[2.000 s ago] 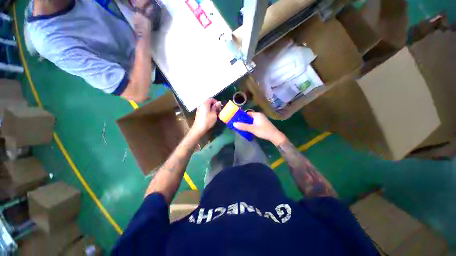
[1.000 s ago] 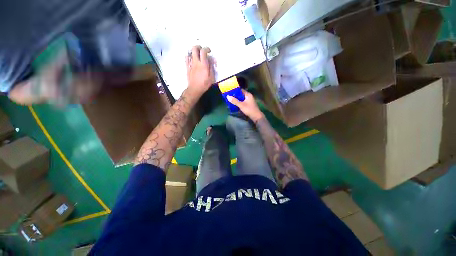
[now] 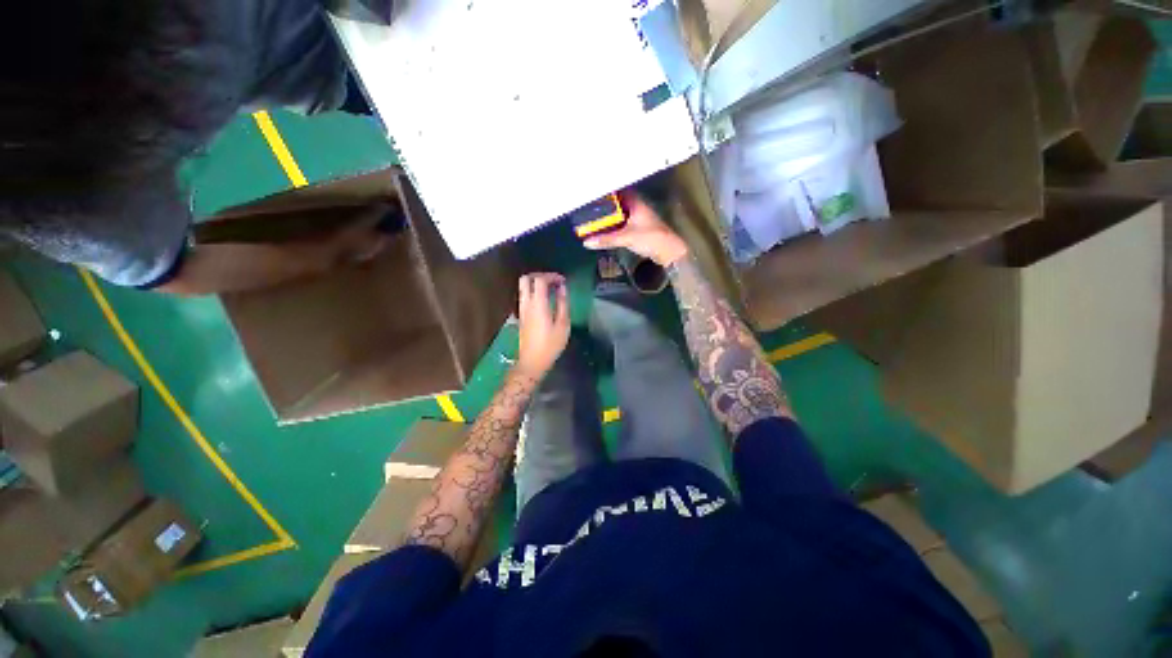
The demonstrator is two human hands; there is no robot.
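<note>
My right hand holds the tape gun, dark with an orange-yellow edge, just beside the near edge of the white workbench. My left hand is below the bench edge, left of the tape gun and apart from it. Its fingers are loosely curled and partly apart, with nothing visible in them. A brown ring, perhaps a tape core, shows just under my right hand.
An open carton stands left of the bench, with another person's arm reaching across it. A scrap carton with white plastic stands at right. A large open carton is beyond it. Small cartons stand at far left.
My left hand has left the bench top and come down towards me. My right hand has turned the tape gun, so its blue side no longer shows. The other person's arm has moved over the left carton.
</note>
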